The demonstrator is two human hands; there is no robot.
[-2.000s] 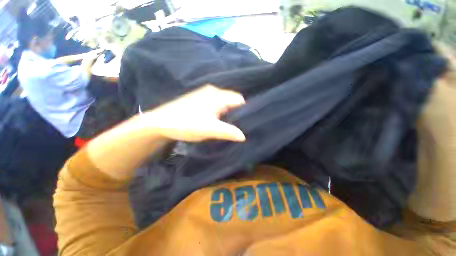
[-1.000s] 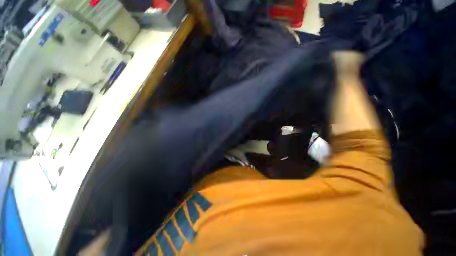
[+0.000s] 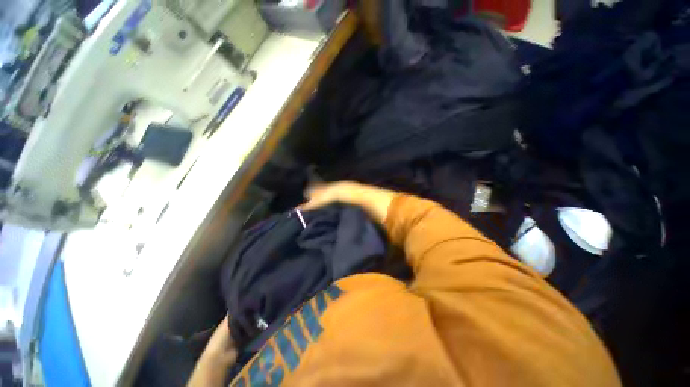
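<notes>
A dark garment (image 3: 295, 264) lies bunched on my lap against my orange shirt. A short pale line shows at its upper edge and a small white mark low on its left part. My right hand (image 3: 333, 195) is blurred and holds the garment's upper edge. My left hand (image 3: 217, 349) is blurred, low at the garment's left side, and holds it there; its fingers are partly hidden by the cloth.
The white machine table (image 3: 200, 208) with its wooden edge is at left, bearing a JUKI sewing machine (image 3: 174, 45), a smartphone (image 3: 165, 144) and blue-handled snips (image 3: 225, 109). A blue sheet (image 3: 64, 325) is lower left. Dark garments (image 3: 439, 98) and white shoes (image 3: 584, 229) are at right.
The view has turned right from the machine to the dark piles. The garment, earlier spread wide between the hands, is now bunched on my lap, and my right hand has come in towards it.
</notes>
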